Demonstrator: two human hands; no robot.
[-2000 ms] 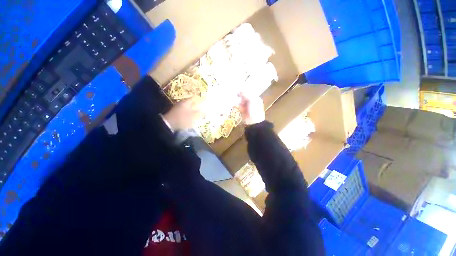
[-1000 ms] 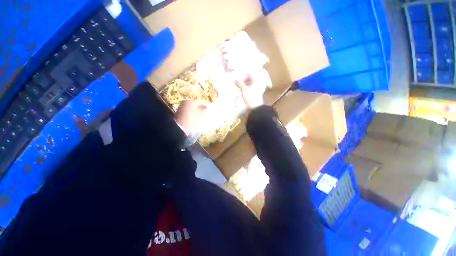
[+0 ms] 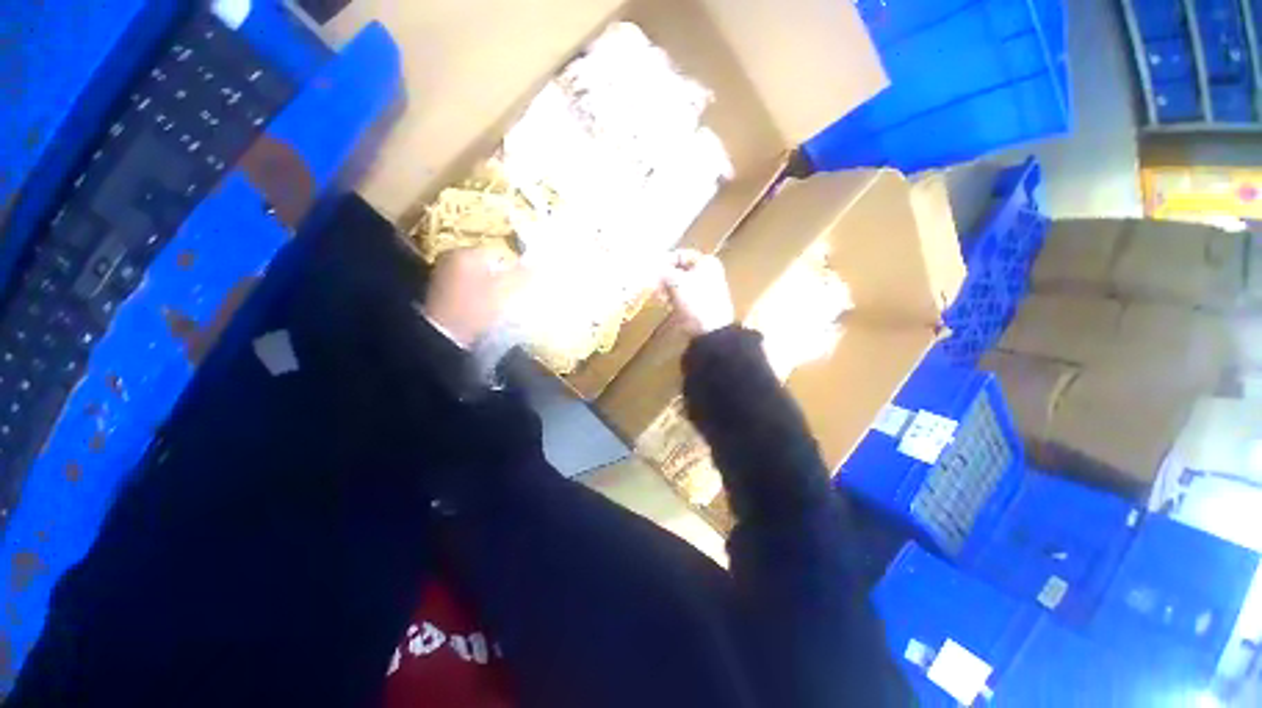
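My left hand (image 3: 468, 291) is over the near left part of an open cardboard box (image 3: 796, 69), partly washed out by glare; I cannot tell if it holds anything. My right hand (image 3: 699, 291) is at the box's right edge, fingers curled together; what is between them is lost in glare. Cream-yellow parts (image 3: 471, 219) lie loose in the box near my left hand. The rest of the pile (image 3: 609, 138) is overexposed to white.
A second open box (image 3: 865, 380) with pale parts (image 3: 803, 321) stands to the right. A black keyboard (image 3: 125, 208) lies on a worn blue surface at left. Blue crates (image 3: 941, 443) stand at right, beside brown cartons (image 3: 1107, 346). A large blue tote (image 3: 955, 83) is behind.
My right hand has moved back from over the white pile to the box's right edge, its fingers now curled. My left hand stays at the near left. The camera view has shifted somewhat.
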